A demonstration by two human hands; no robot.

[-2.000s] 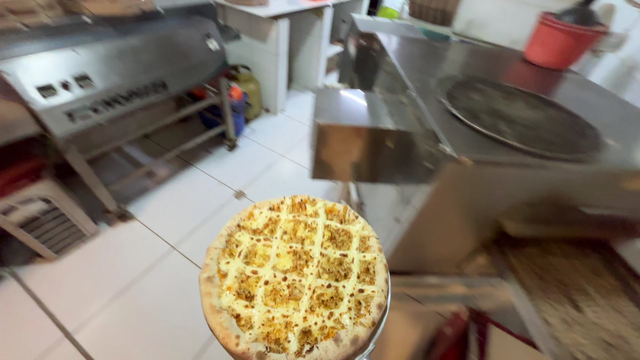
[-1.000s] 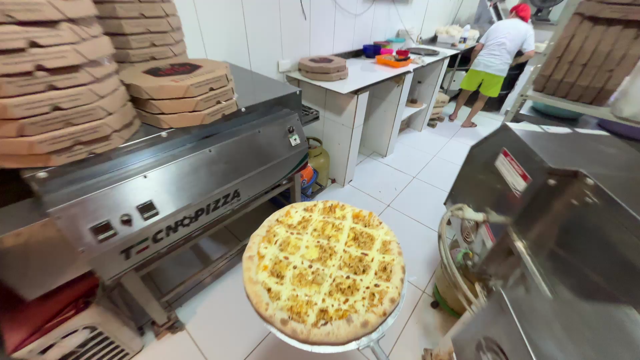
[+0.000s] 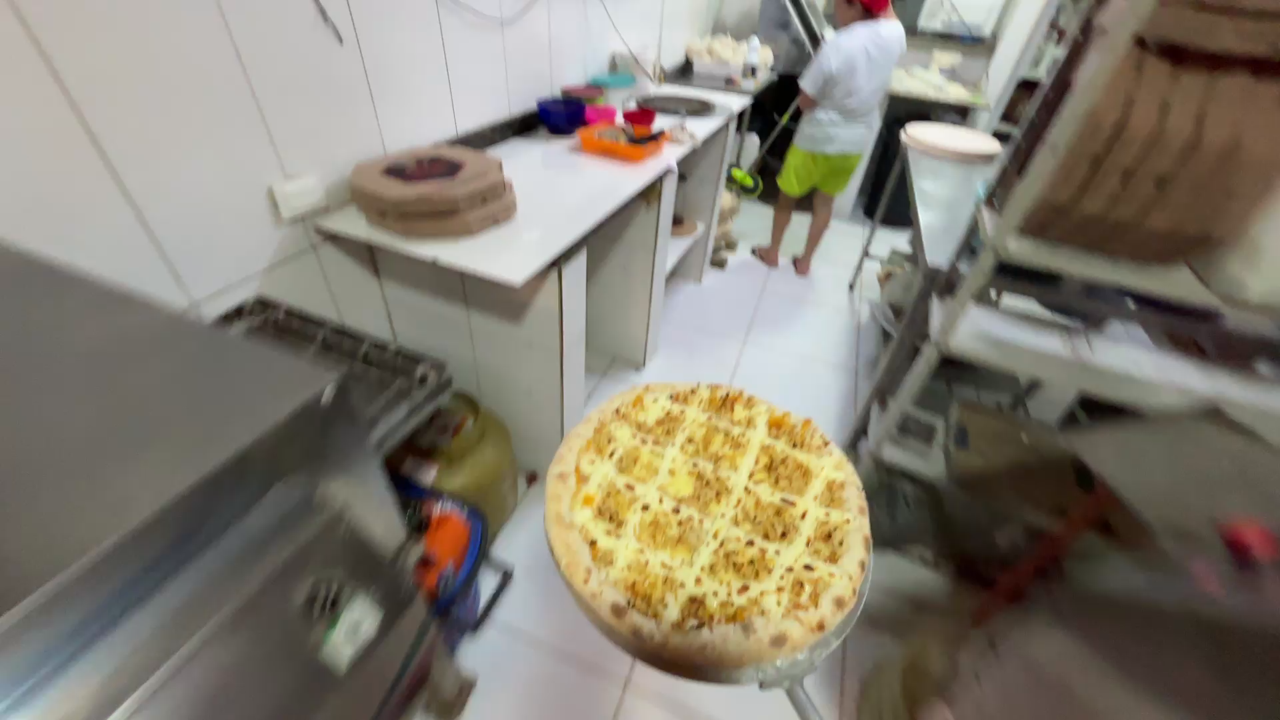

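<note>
A baked pizza [image 3: 710, 510] with a grid of pale cream lines over its topping lies on a round metal pizza peel [image 3: 845, 640] in the lower middle of the view. Part of the peel's rim shows at the pizza's lower right edge. The peel's handle [image 3: 803, 698] runs down out of the bottom of the frame. Neither my left hand nor my right hand shows, so what holds the handle is hidden.
A steel conveyor oven [image 3: 150, 400] stands at left, a gas cylinder [image 3: 480, 465] beyond it. Pizza boxes [image 3: 435, 190] and an orange tray [image 3: 620, 142] sit on the white counter [image 3: 540, 215]. A shelf rack [image 3: 960, 310] stands right. A person [image 3: 830, 110] stands farther back.
The view has swung and moved forward past the oven toward the counter. The pizza stays on the peel in front of me. The person at the back now holds a long pole.
</note>
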